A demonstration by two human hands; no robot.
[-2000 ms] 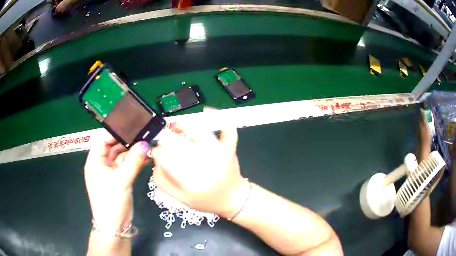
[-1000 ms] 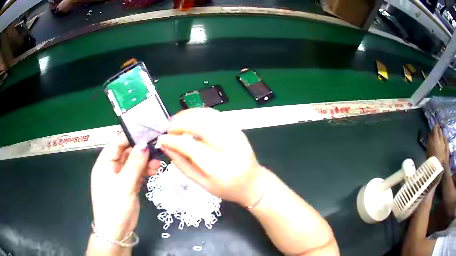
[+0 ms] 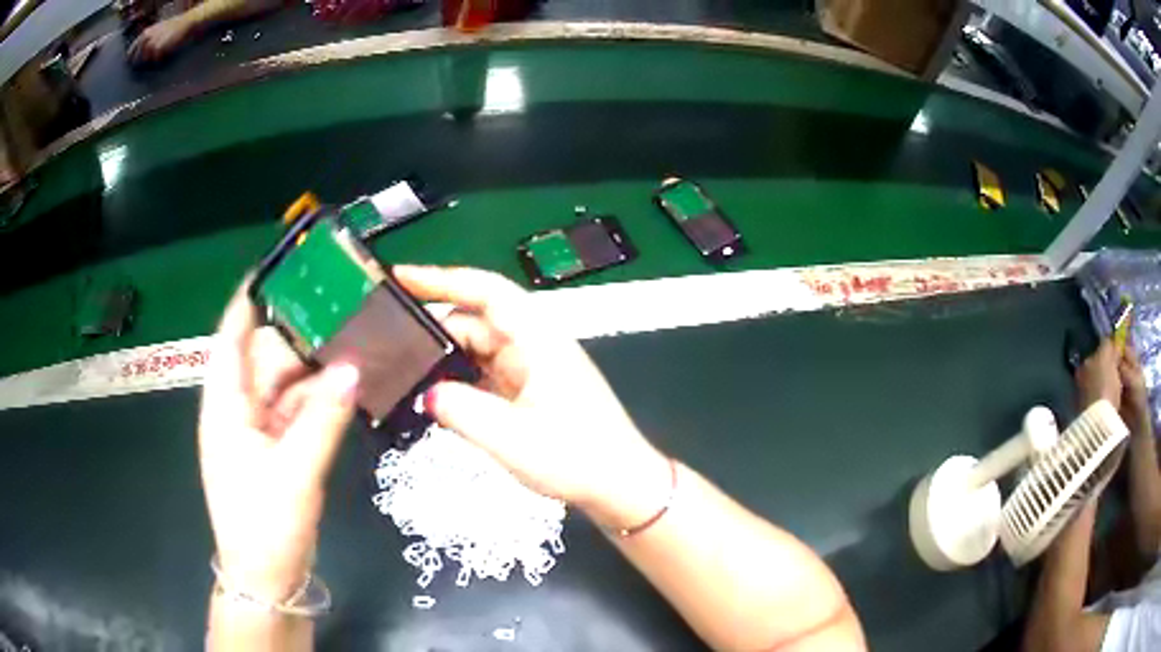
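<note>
A half-built handset (image 3: 388,350) with a green board in its upper half and a grey lower area is held tilted above the bench mat. An orange-yellow flex tab sticks out of its top end. My left hand (image 3: 274,420) grips its left side, thumb on the front. My right hand (image 3: 535,395) grips its right side and black lower end, thumb near the end piece. Whether a small white part is at my right fingertips cannot be told. A loose pile of small white parts (image 3: 469,510) lies on the mat below the handset.
The green belt (image 3: 815,191) carries other handsets (image 3: 576,250), (image 3: 699,219) and yellow-backed pieces (image 3: 988,185) at right. A white rail (image 3: 713,296) separates belt and mat. A cream fan (image 3: 955,512) stands at right. A neighbour's hands (image 3: 1110,377) are near bluish plastic. Another person's arm shows top left.
My right hand has moved from working at the handset's lower end to gripping its side. The handset is tilted differently. The belt handsets have shifted right, and more show at left.
</note>
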